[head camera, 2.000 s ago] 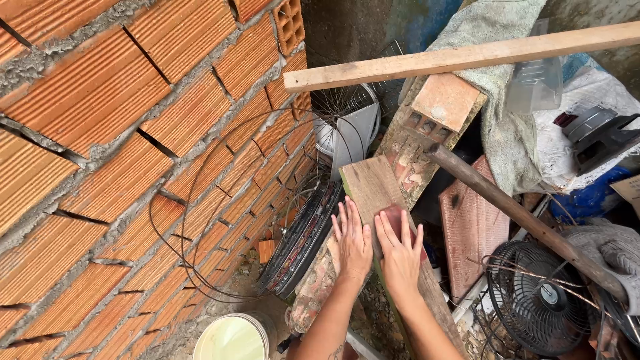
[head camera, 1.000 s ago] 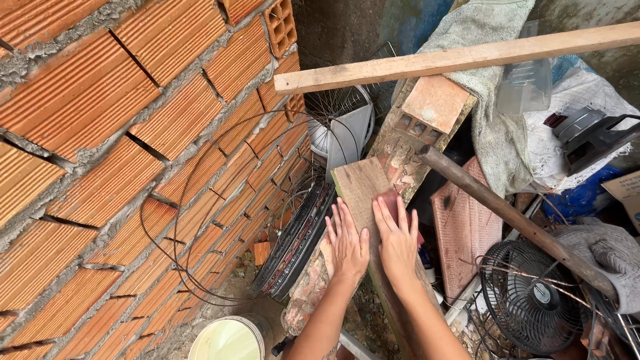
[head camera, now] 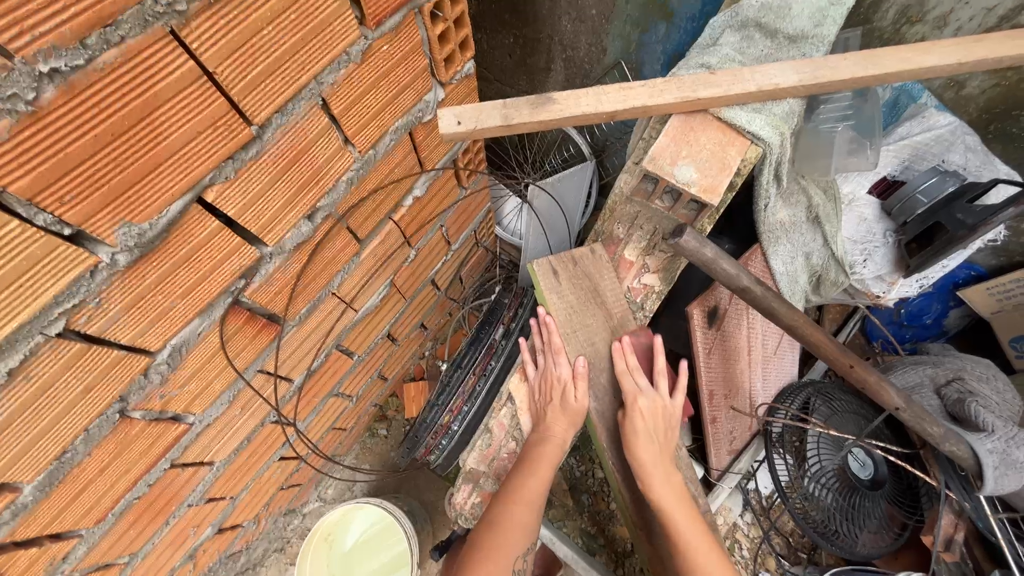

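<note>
A wooden plank [head camera: 588, 300] lies across a rough board [head camera: 632, 256] crusted with mortar. My left hand [head camera: 556, 380] rests on the plank's left edge, fingers spread and pointing away from me. On its right edge lies my right hand [head camera: 650, 400], fingers apart, beside a dark red piece [head camera: 642, 352] partly hidden beneath the fingers. Neither hand is closed around anything. Farther up the crusted board sits a hollow clay brick [head camera: 696, 160]. A long wooden batten [head camera: 720, 86] crosses above it.
A brick wall [head camera: 200, 264] fills the left, with looped wire [head camera: 276, 392] before it. A bucket [head camera: 360, 540] stands at the bottom. To the right are a round wooden pole [head camera: 824, 344], a black fan [head camera: 852, 468], a reddish board [head camera: 744, 360] and a grey cloth [head camera: 800, 184].
</note>
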